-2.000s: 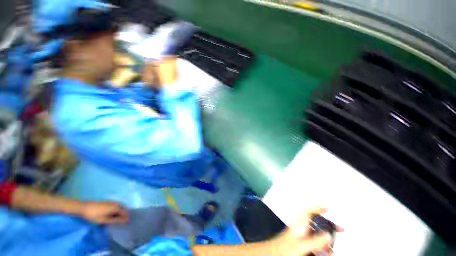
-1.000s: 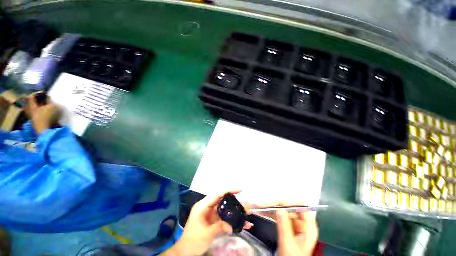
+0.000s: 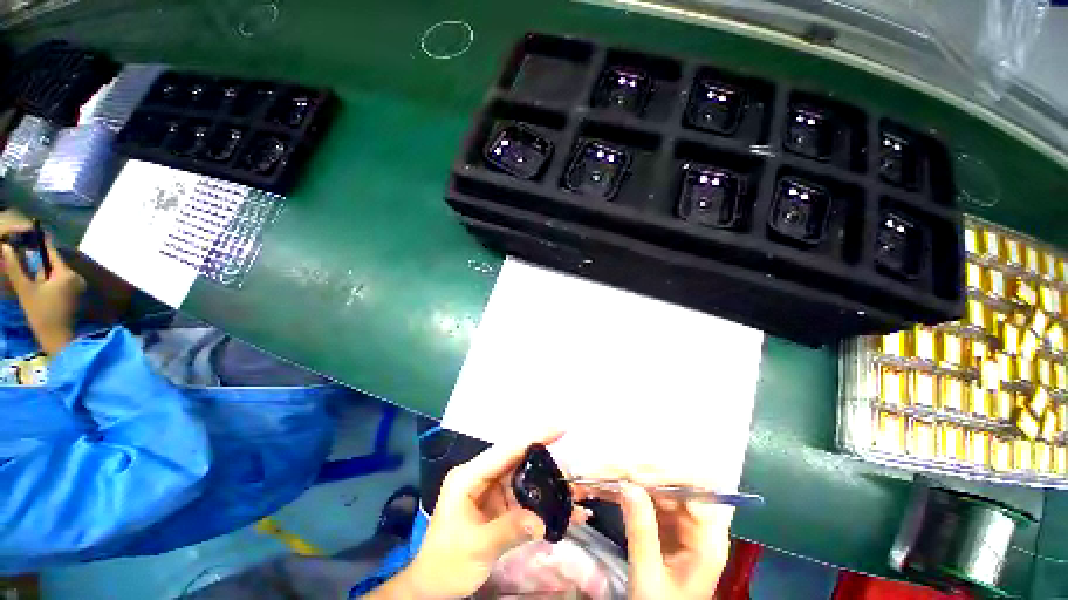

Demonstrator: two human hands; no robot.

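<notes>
My left hand (image 3: 471, 523), bare, holds a glossy black housing (image 3: 541, 492) on edge at the near edge of the white sheet (image 3: 609, 369). My right hand (image 3: 677, 541), bare, holds thin metal tweezers (image 3: 703, 496) between thumb and fingers. The tweezers point left, with their tip at the housing's right side. Whether the tip touches the housing or grips a part is too small to tell.
A stacked black foam tray (image 3: 703, 258) with housings stands behind the sheet; its back-left pocket is empty. A clear tray of gold-and-white blocks (image 3: 937, 393) and a silvery spool (image 3: 954, 537) are at right. A co-worker's blue sleeve (image 3: 129, 422) and clear grid tray (image 3: 228, 229) are at left.
The view has swung right from the co-worker to my own sheet and steadied. Since one second ago, the housing has turned more edge-on and the tweezers' tip is at its side.
</notes>
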